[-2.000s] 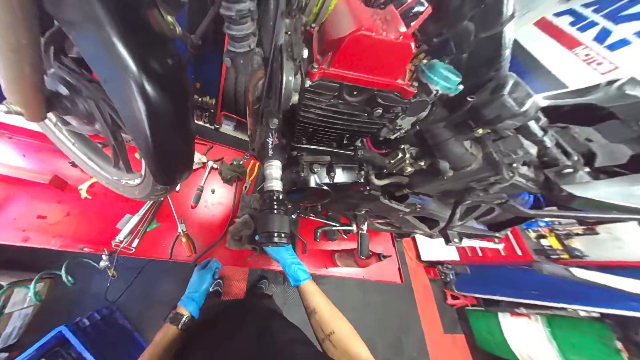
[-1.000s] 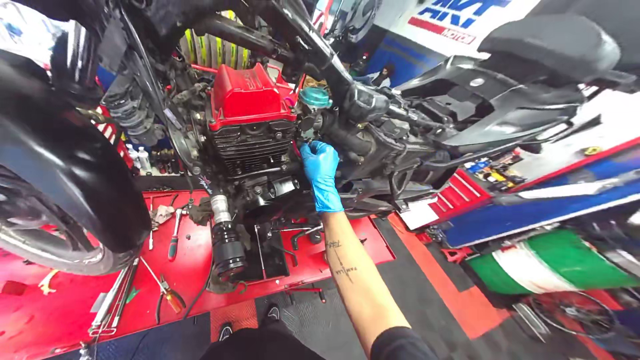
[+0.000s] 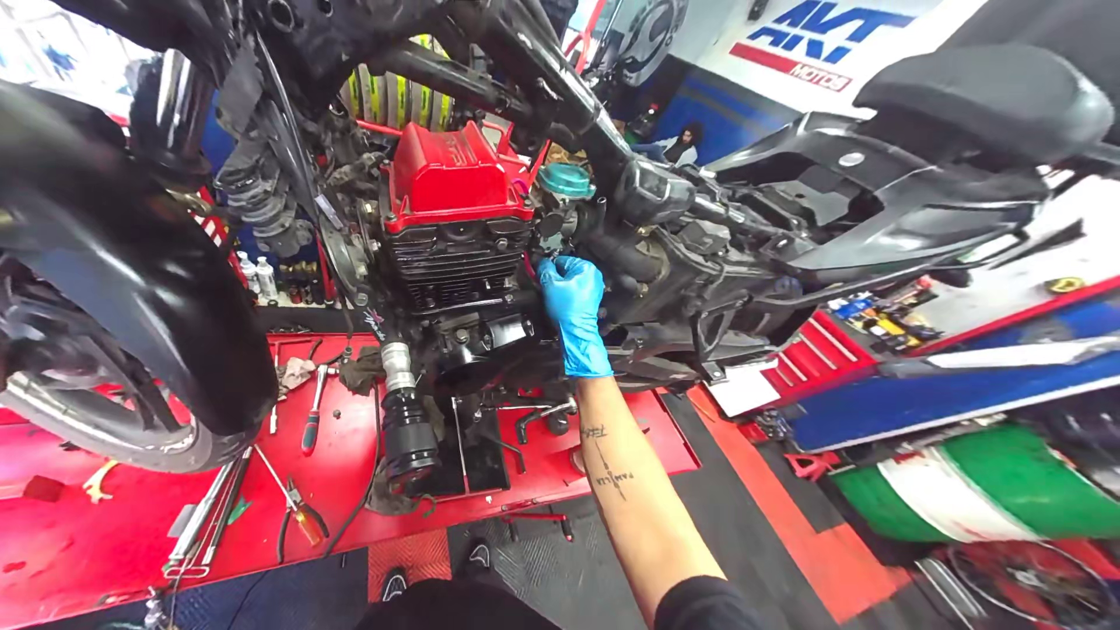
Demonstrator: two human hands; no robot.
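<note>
My right hand (image 3: 574, 302), in a blue glove, reaches up to the motorcycle engine just right of the finned cylinder (image 3: 459, 267). Its fingers are curled by the carburetor area; what they touch is hidden. Above and left of the hand is the red engine cover (image 3: 455, 173). A teal round cap (image 3: 567, 180) lies just above the fingers. My left hand is out of view. Lower left of the engine, a black cylindrical part with a silver collar (image 3: 398, 366) points down toward the red lift table (image 3: 350, 490).
A ratchet (image 3: 313, 411), an orange-handled screwdriver (image 3: 306, 522) and metal rods (image 3: 210, 516) lie on the lift at left. The front wheel (image 3: 105, 429) stands at far left. A red tool chest (image 3: 818, 359) and a green and white drum (image 3: 971, 486) are at right. Someone (image 3: 682, 144) is in the background.
My right hand has risen from the black cylindrical part to the engine beside the cylinder. My left hand, low in the earliest frame, has left the view. The view has shifted.
</note>
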